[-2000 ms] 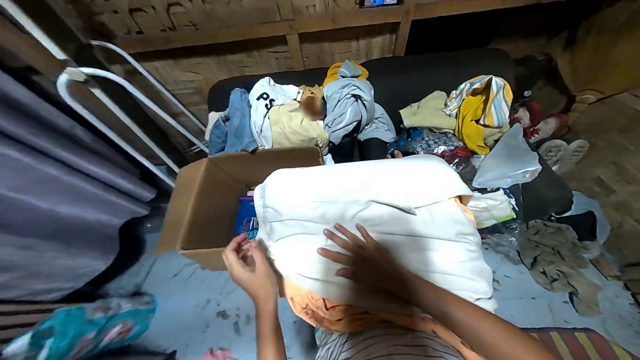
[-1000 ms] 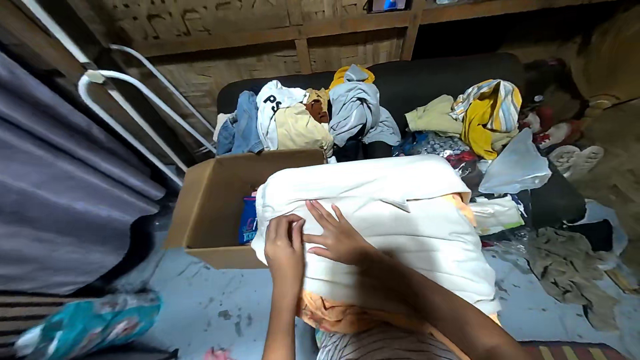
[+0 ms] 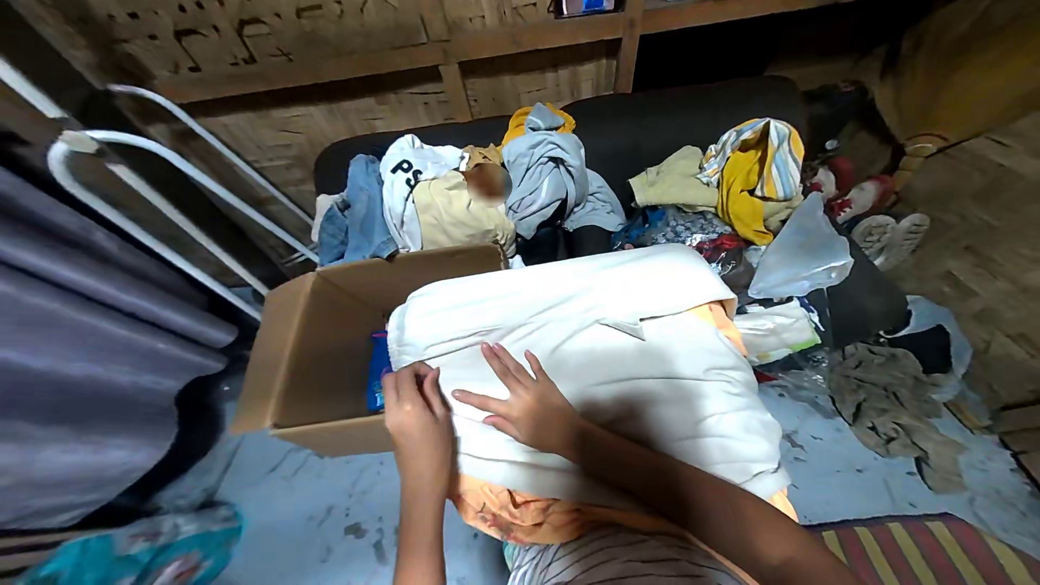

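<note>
A bulky white cloth [image 3: 585, 366], partly folded over at its far side, lies across my lap on top of an orange patterned cloth [image 3: 520, 508]. My left hand [image 3: 417, 398] is at the white cloth's left edge with its fingers bent; whether they pinch the fabric is not clear. Flat on the cloth, just right of it, rests my right hand [image 3: 520, 402], fingers spread and holding nothing. Beyond the left edge stands an open cardboard box [image 3: 325, 357] with a blue package [image 3: 377, 370] inside, partly hidden by the cloth.
Piled clothes [image 3: 552, 179] lie on a dark sofa [image 3: 634, 122] behind the box. To the right are a plastic bag [image 3: 804, 252], shoes [image 3: 890, 236] and a grey-brown cloth [image 3: 886, 406] on the floor. A white metal frame [image 3: 187, 162] and a grey curtain [image 3: 89, 349] stand left.
My left hand has moved from beside the box's near corner onto the white cloth's left edge, then slightly nearer to me. My right hand has shifted left across the cloth, staying spread.
</note>
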